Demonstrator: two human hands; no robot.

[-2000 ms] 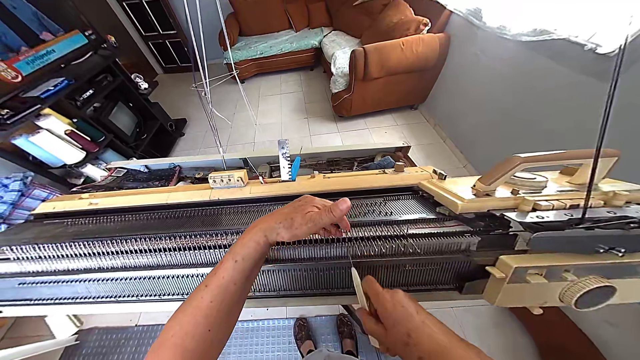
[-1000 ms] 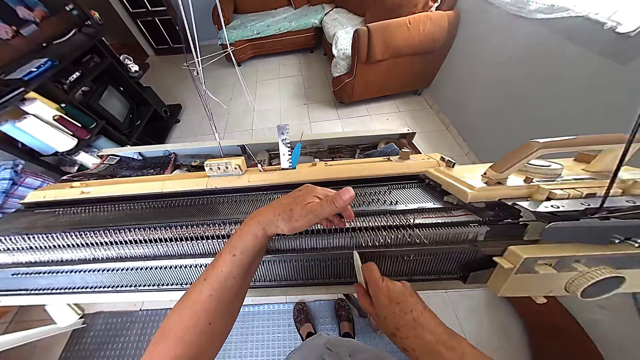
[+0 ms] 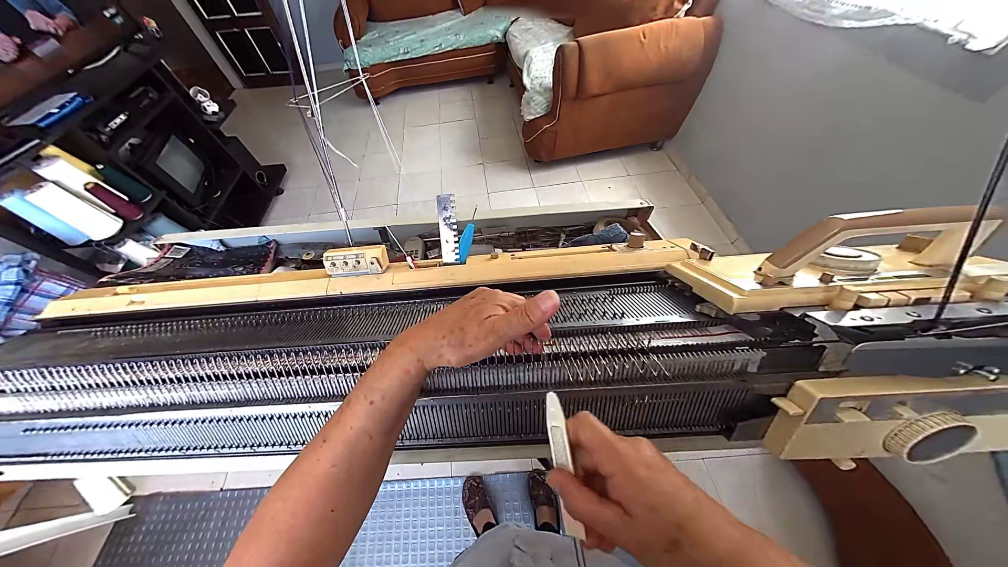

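A double-bed knitting machine [image 3: 315, 315] spans the view, with long rows of metal needles [image 3: 236, 362]. My left hand [image 3: 488, 327] rests over the needle rows, its thumb pointing right and its fingertips curled down at the needles; whether they pinch anything is hidden. Just right of them, several needles [image 3: 614, 362] stand out from the rest. Nearer to me, my right hand [image 3: 622, 488] grips a pale flat-handled tool [image 3: 559, 441], its tip pointing up toward the front needle bed.
The carriage [image 3: 850, 260] with its handle sits at the right, above a cream front carriage with a dial [image 3: 929, 435]. White yarns [image 3: 315, 102] hang behind the machine. A row counter [image 3: 354, 260], a toothed metal comb [image 3: 448, 228] and a blue-handled tool [image 3: 466, 242] are along the back rail.
My right hand has kept hold of the pale tool, whose angle has changed slightly. My left hand stays over the needles.
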